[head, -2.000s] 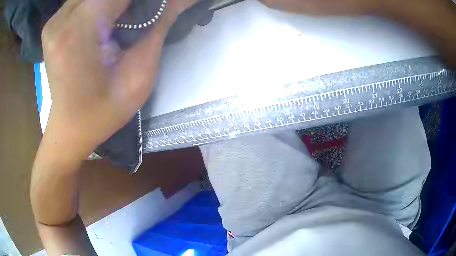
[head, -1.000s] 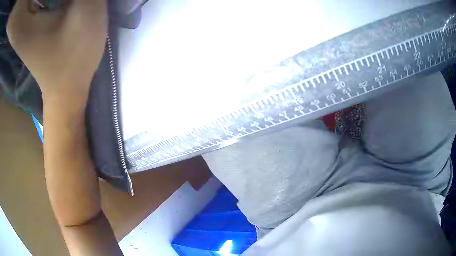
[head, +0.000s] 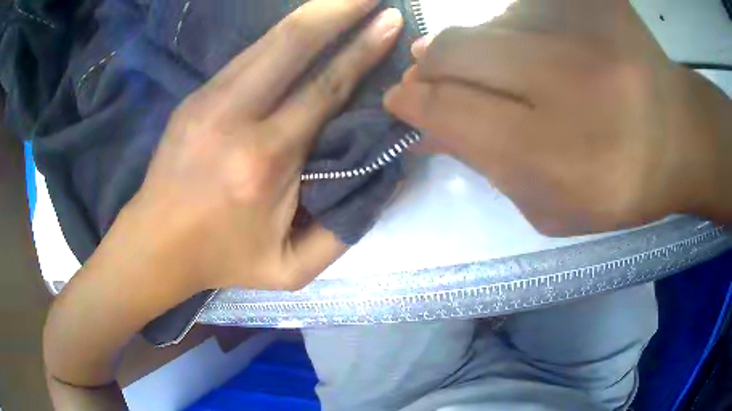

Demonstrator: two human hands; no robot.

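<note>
The dark grey garment [head: 88, 152] covers the left and top left of the table, with short pale stitch lines on it. The zipper teeth [head: 353, 172] curve along its edge between my hands. My left hand [head: 241, 152] lies on the garment with fingers stretched toward the top and the thumb under a fold of cloth. My right hand [head: 546, 120] pinches the zipper edge between fingertips and thumb. A lower end of the zipper edge hangs at the table's front edge below my left wrist. The needle area is not in view.
The white table [head: 457, 217] has a ruler strip [head: 481, 293] curving along its front edge. The wearer's light grey trousers [head: 385, 361] are below it. Blue plastic shows under the table [head: 265, 385] and at the right [head: 682, 321]. A dark line crosses the top right.
The view has shifted, bringing more garment into sight. My right hand has come into view and holds the zipper edge. The zipper, straight along my left arm one second ago, now bends between both hands.
</note>
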